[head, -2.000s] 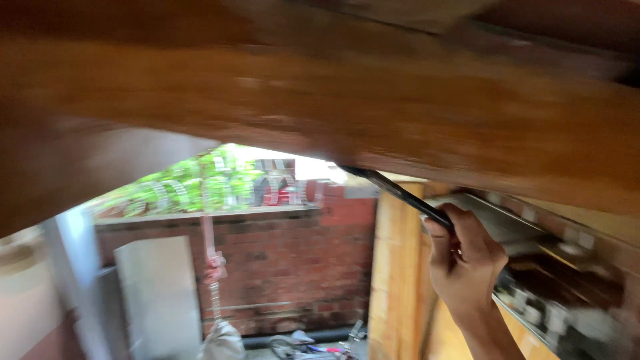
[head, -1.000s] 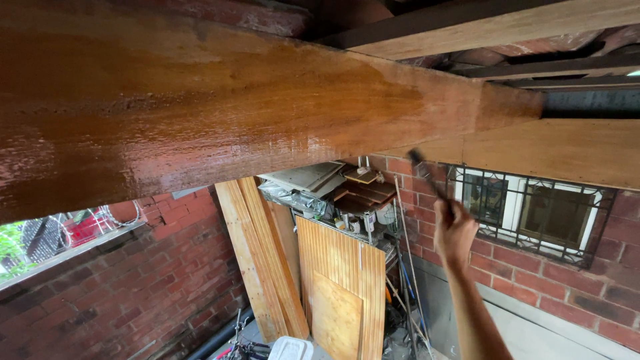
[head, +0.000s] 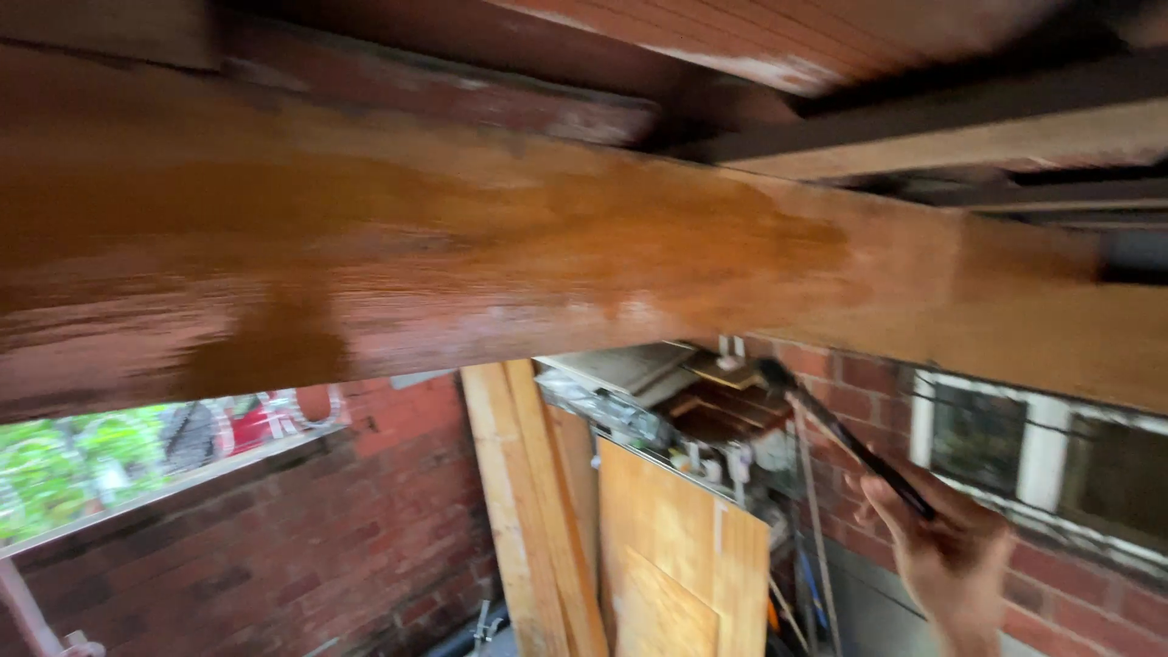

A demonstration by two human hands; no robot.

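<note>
My right hand (head: 949, 538) is raised at the lower right, fingers closed around the dark handle of a paintbrush (head: 853, 443). The brush points up and left, its dark bristles just below the lower edge of a broad wooden beam (head: 566, 246). The beam crosses the whole view. Much of its face is wet and glossy orange-brown, while the part toward the right end looks paler and duller. Whether the bristles touch the beam cannot be told. My left hand is not in view.
Rafters (head: 958, 146) and roof boards lie overhead. Below stand upright planks (head: 520, 511), a wooden panel (head: 684, 538) and a cluttered shelf (head: 639, 379). Brick walls (head: 274, 538) flank them, with a barred window (head: 1031, 447) at right and an opening onto greenery at left.
The view has swung right since the earliest frame. The brush stays in my right hand; it was at the beam's lower edge in the earliest frame and is just below it now.
</note>
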